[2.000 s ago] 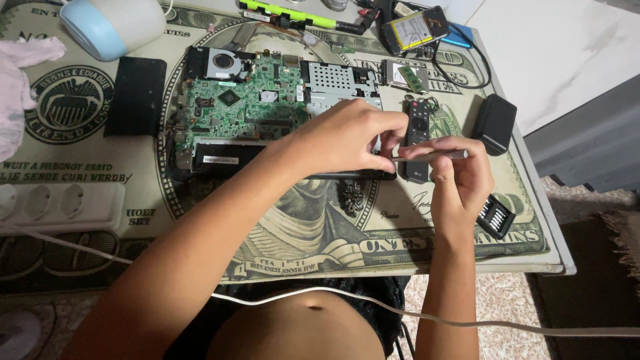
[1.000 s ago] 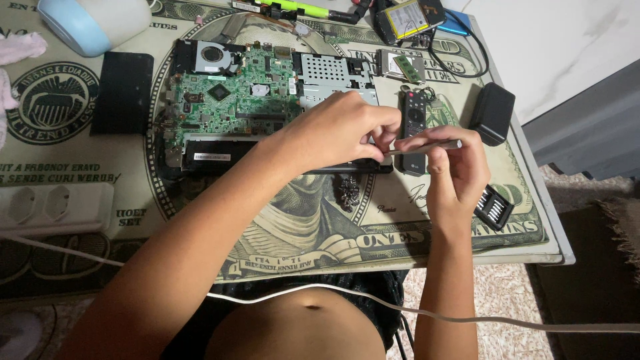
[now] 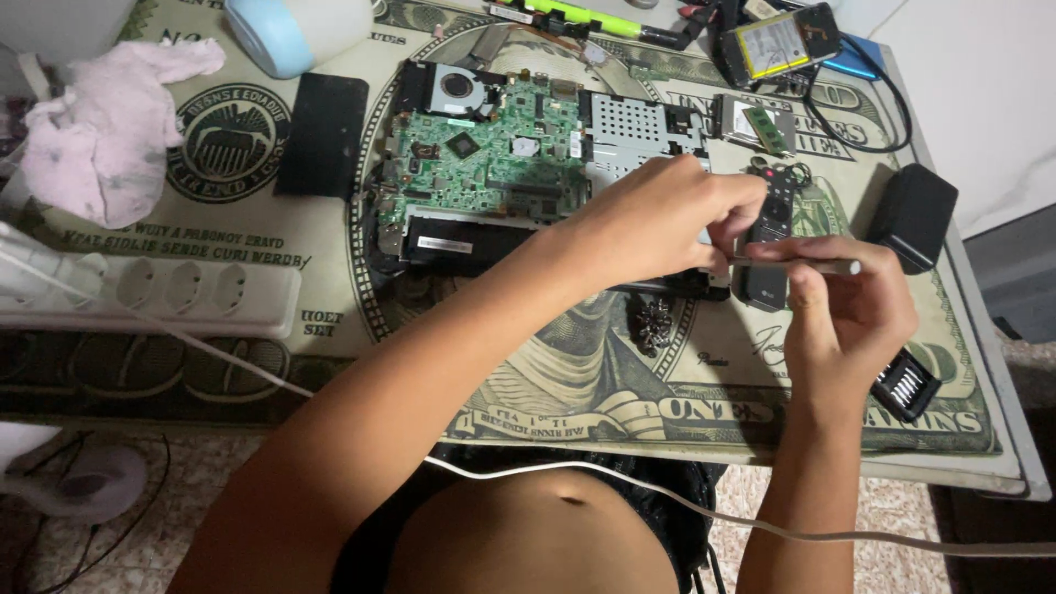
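Observation:
An opened laptop base with a green circuit board [image 3: 495, 157] lies on a mat printed like a banknote. My right hand [image 3: 850, 305] holds a thin screwdriver [image 3: 808, 265] almost level, its tip pointing left. My left hand [image 3: 685, 214] is at the laptop's lower right corner, finger and thumb pinched at the screwdriver's tip; whether they hold a small part there I cannot tell. A pile of small screws [image 3: 652, 324] sits just below the laptop's front edge. The fan [image 3: 456, 89] is at the board's upper left. A black bit case [image 3: 906, 385] lies beside my right wrist.
A remote control [image 3: 769, 239] lies behind the screwdriver, with a drive [image 3: 755, 124] and memory module [image 3: 766, 129] above it. A black box [image 3: 913, 216] stands at right. Left are a power strip [image 3: 206, 289], a pink cloth [image 3: 107, 132] and a black panel [image 3: 322, 136]. A white cable [image 3: 528, 472] crosses in front.

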